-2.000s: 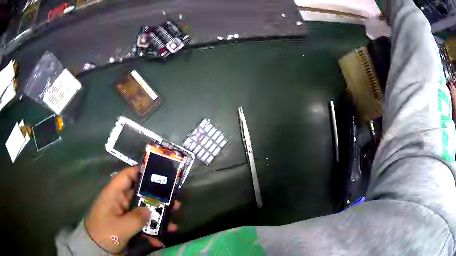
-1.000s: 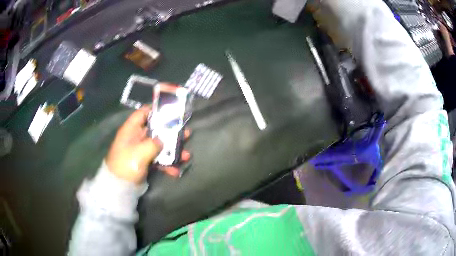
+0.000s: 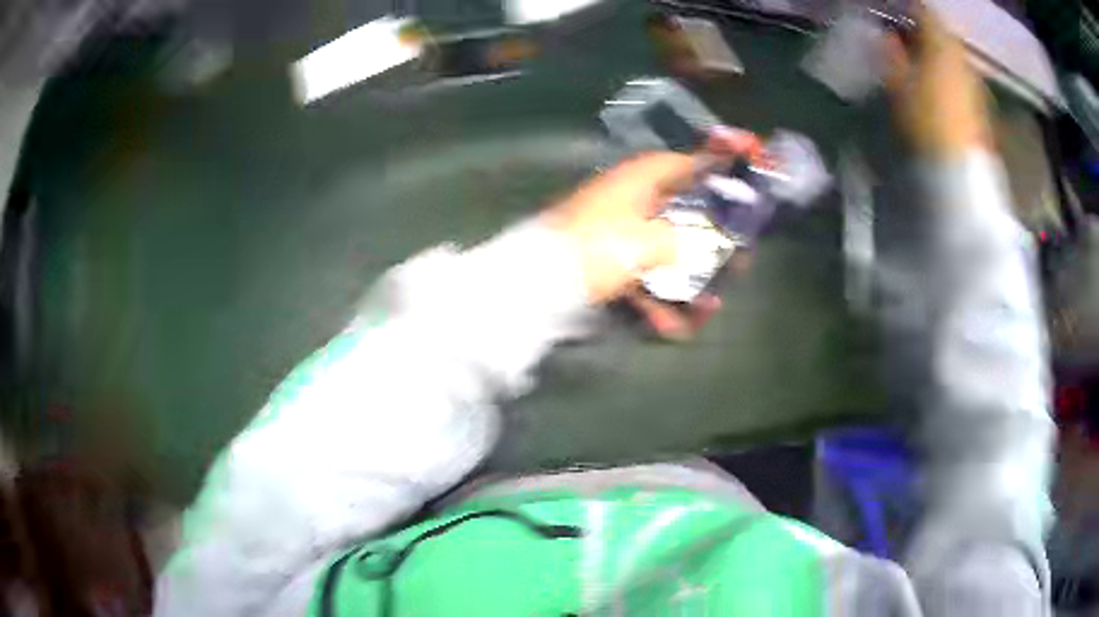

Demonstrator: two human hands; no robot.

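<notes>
The view is strongly blurred. My left hand (image 3: 633, 235) holds the opened keypad phone (image 3: 693, 247), with its pale key area and a red-orange end showing. The pale frame (image 3: 657, 115) lies on the mat just beyond it. The pale keypad mat (image 3: 798, 169) lies close to the phone's right side. My right hand (image 3: 946, 97) is at the upper right, its fingers at the edge of a pale flat piece (image 3: 850, 54), seemingly gripping it. What this piece is cannot be told.
A silver tool (image 3: 858, 229) lies on the dark green mat (image 3: 301, 277) right of the phone. White pieces (image 3: 356, 60) and a brown and pale block (image 3: 701, 46) lie at the far side. A blue basket (image 3: 870, 482) is below the bench edge at the lower right.
The view has swung left, so the phone and mat items appear further right. My right hand has come into clearer view with the pale piece, nearer the phone. My left hand still holds the phone.
</notes>
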